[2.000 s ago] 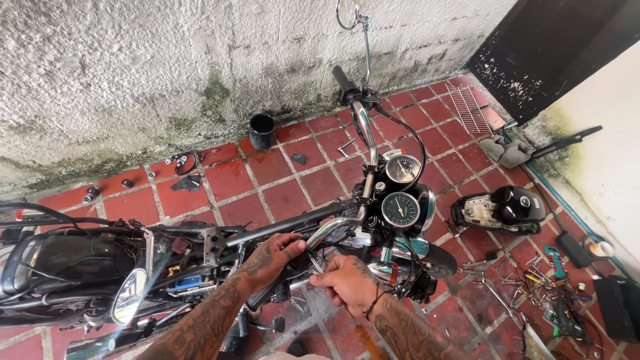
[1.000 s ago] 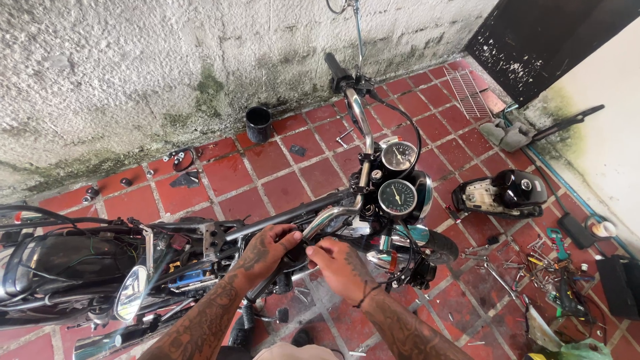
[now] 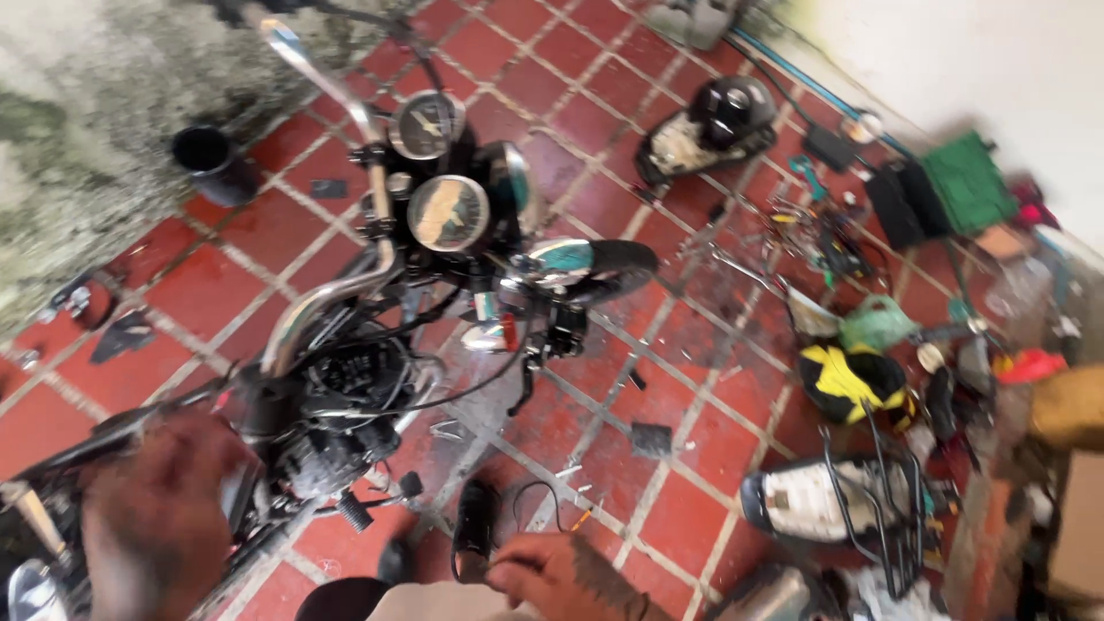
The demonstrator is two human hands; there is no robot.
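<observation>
A partly stripped motorcycle stands at the left, with its chrome handlebar (image 3: 377,185) and two round gauges (image 3: 448,213) in view. My left hand (image 3: 164,509), blurred by motion, is near the handlebar's left end, over the frame; whether it grips anything cannot be told. Close to my lap is my right hand (image 3: 552,573), its fingers curled; no object shows plainly in it. The motorcycle's engine (image 3: 332,448) shows between the left hand and the front wheel (image 3: 621,267).
Hand tools (image 3: 802,224) lie scattered on the red tiles at the right. Near them are a fuel tank (image 3: 733,112), a green case (image 3: 968,183), yellow-black gloves (image 3: 849,379) and an upturned seat with a rack (image 3: 828,500). A black container (image 3: 214,164) stands by the wall.
The view has swung to the right and down. My hands, close together at the handlebar before, are now far apart; the right one has come back near my lap.
</observation>
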